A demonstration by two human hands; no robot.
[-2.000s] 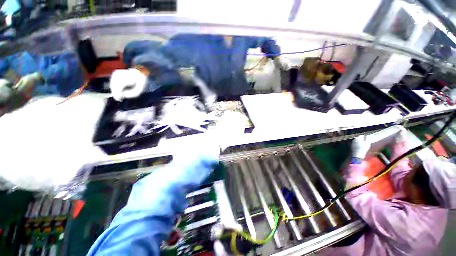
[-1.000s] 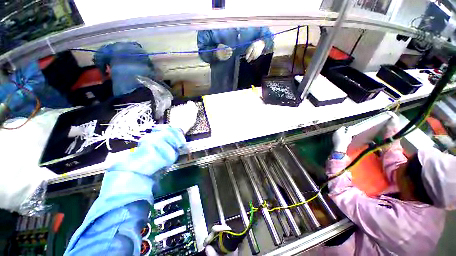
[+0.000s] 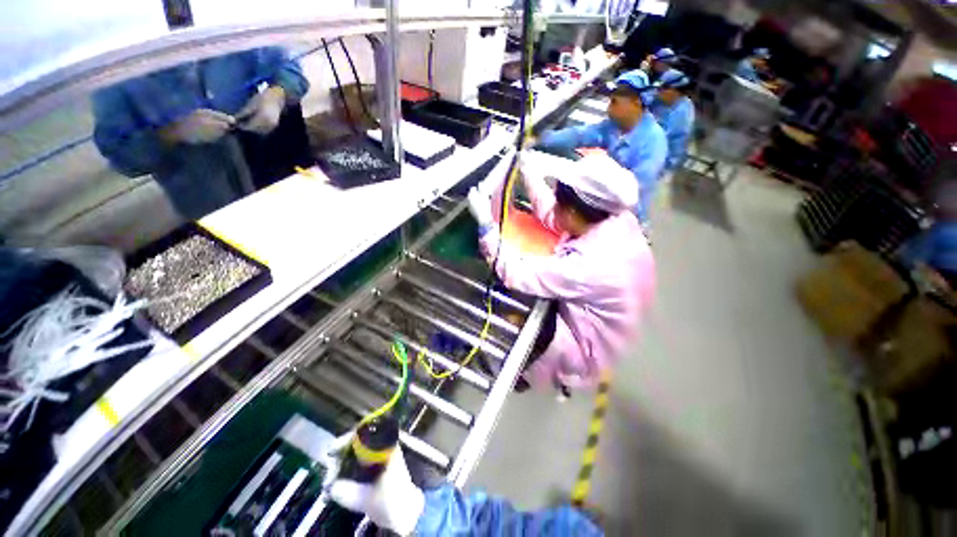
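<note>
My right hand (image 3: 383, 495), white-gloved with a blue sleeve, is closed around the electric screwdriver (image 3: 375, 443) at the bottom centre. The screwdriver has a black barrel, a yellow band and a green-yellow cable rising from its top. Its tip is hidden. The circuit board unit (image 3: 275, 488), with pale bars and a white edge, lies just left of this hand, cut off by the bottom edge. My left hand is out of the picture. The black screw bin (image 3: 196, 277), full of small silvery-brown pieces, stands on the white shelf at the left.
A steel roller conveyor (image 3: 425, 393) runs beyond the unit, beside the raised shelf (image 3: 304, 226). White strips (image 3: 63, 346) lie left of the screw bin. A pink-smocked person (image 3: 567, 262) works at the conveyor. A blue-smocked person (image 3: 199, 136) stands behind the shelf. Cables hang over the rollers.
The view has swung to the right, showing the aisle. My left arm, earlier reaching to the screw bin, is gone from view. My right hand still holds the screwdriver and shows more fully.
</note>
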